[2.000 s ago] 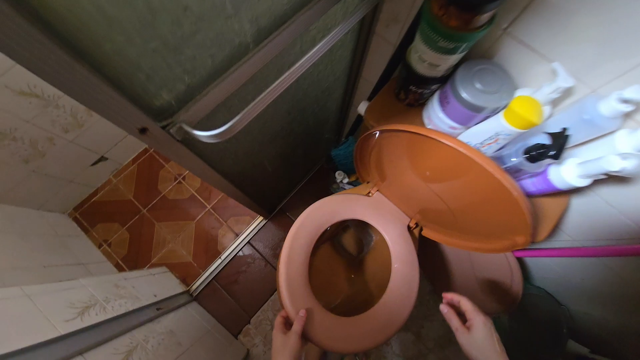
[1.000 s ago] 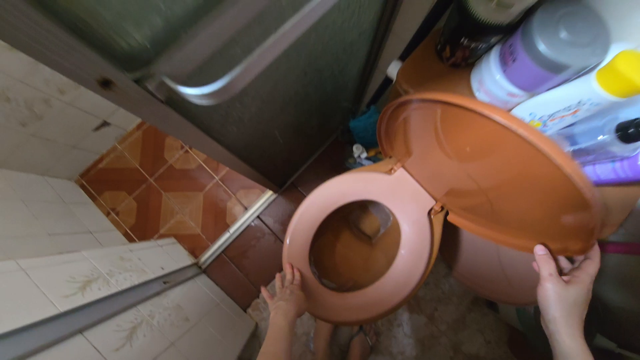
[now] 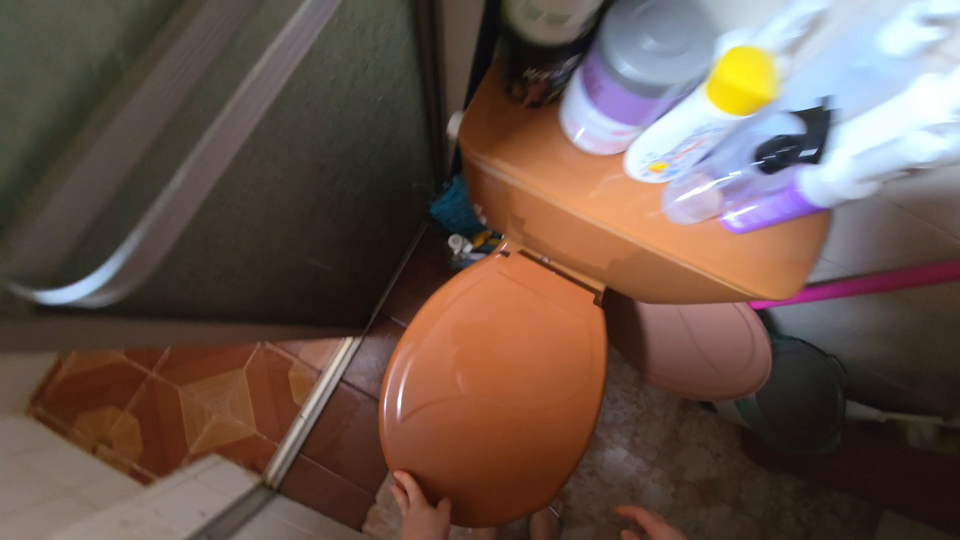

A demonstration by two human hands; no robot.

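An orange plastic toilet lid (image 3: 499, 382) lies lowered over the toilet and hides the pink seat. At its lower left edge, my left hand (image 3: 421, 510) touches the rim with its fingertips. My right hand (image 3: 649, 523) is at the bottom edge of the view, right of the lid and apart from it, with nothing seen in it; part of it is cut off. Behind the lid stands the orange cistern (image 3: 555, 217), with a purple-and-white tub (image 3: 622, 90), a white bottle with a yellow cap (image 3: 701, 116) and several other bottles on top.
A dark shower door with a metal handle (image 3: 180, 180) fills the upper left, above a metal floor track (image 3: 311, 412). Right of the toilet are a pink oval lid (image 3: 697, 349), a dark bucket (image 3: 796, 394) and a pink pole (image 3: 862, 286). A teal item (image 3: 455, 210) lies beside the cistern.
The orange lid, raised before, is now down over the seat. My right hand, which held the lid's edge one second ago, is off it and lower. My left hand stays near the front left edge.
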